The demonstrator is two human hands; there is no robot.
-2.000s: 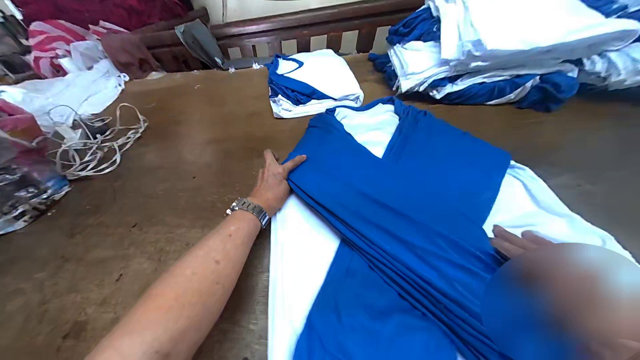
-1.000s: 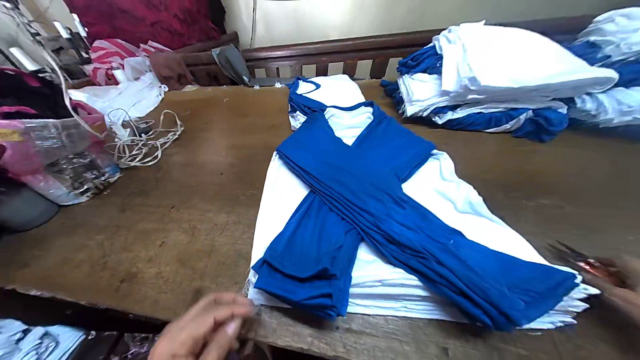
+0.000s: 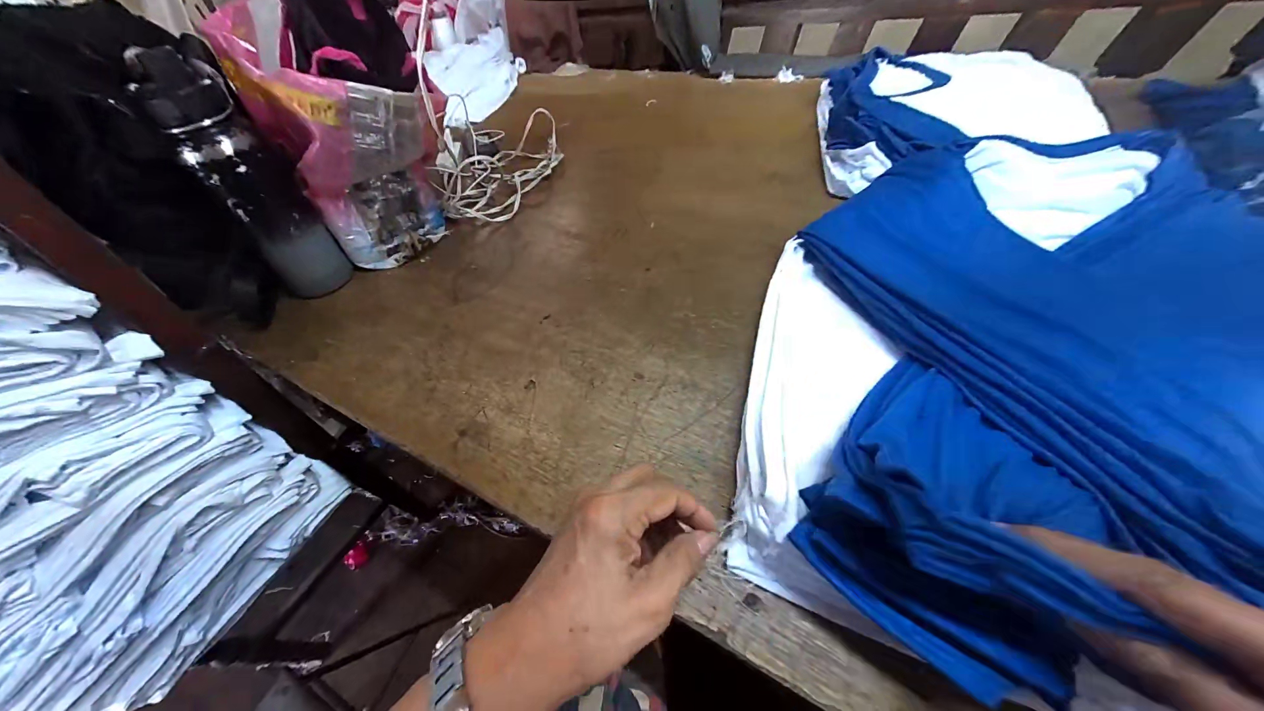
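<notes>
A stack of blue and white shirts (image 3: 997, 326) lies on the wooden table, blue sleeves folded over the white bodies. My left hand (image 3: 632, 553), with a metal-band watch at its wrist, is at the table's front edge; thumb and forefinger pinch what look like thin threads at the white hem corner. At the lower right, my right hand (image 3: 1155, 602) has its fingers about a folded blue sleeve (image 3: 987, 533); part of the hand is hidden by cloth and the frame edge. Behind the stack lies a folded blue and white garment (image 3: 1007, 94).
At the left stand a dark bottle (image 3: 267, 197) and a pink plastic bag (image 3: 296, 128), beside a tangled white cord (image 3: 499, 178). A tall pile of white cloth (image 3: 148, 494) stands at the lower left, beyond the table edge. A slatted wooden rail (image 3: 948, 35) runs behind.
The view has swung left and closer. My left hand has come to the stack's hem corner. My right hand, near scissors at the right a second ago, is now at the blue sleeve, which is lifted.
</notes>
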